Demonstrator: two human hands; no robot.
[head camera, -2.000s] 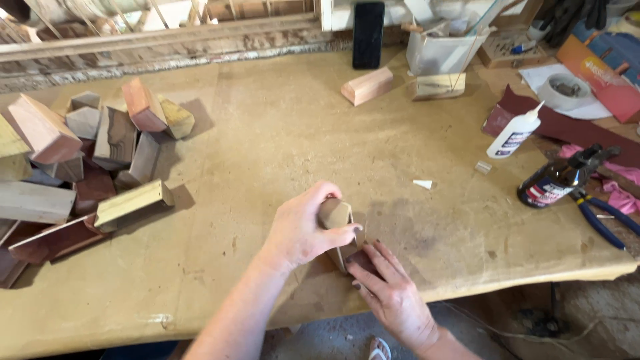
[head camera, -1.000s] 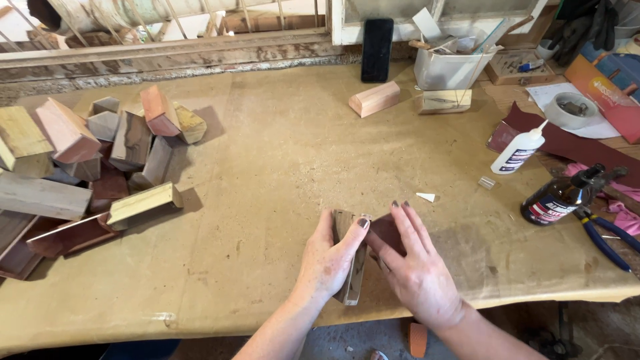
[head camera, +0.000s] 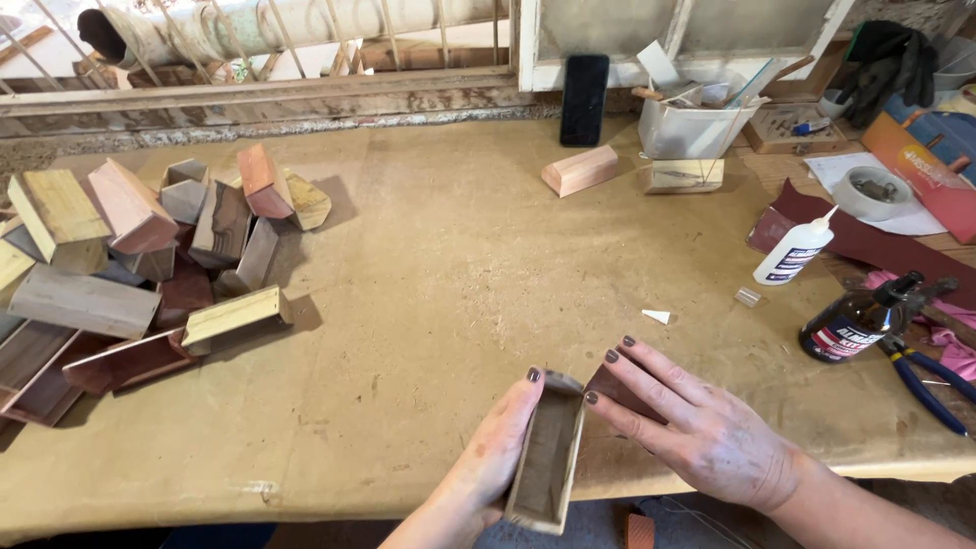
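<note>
My left hand (head camera: 488, 450) grips a small hollow wooden box (head camera: 550, 450) by its left side near the table's front edge, its open face turned up and its thumb along the far end. My right hand (head camera: 701, 427) lies just right of the box, fingers spread over a dark reddish-brown sheet (head camera: 621, 389), perhaps sandpaper, whose edge is close to the box's far right corner. Whether the sheet touches the box is not plain. The right thumb is hidden beneath the hand.
Many wooden box pieces (head camera: 84, 297) are heaped at left. Behind are a phone (head camera: 585, 99), two wooden blocks (head camera: 581, 171) and a plastic tub (head camera: 690, 130). At right lie a white glue bottle (head camera: 794, 248), a dark bottle (head camera: 858, 320) and blue-handled pliers (head camera: 930, 389).
The box has been turned so that its hollow inside now shows. The right hand has shifted from against the box to its right side, still with the brown sheet.
</note>
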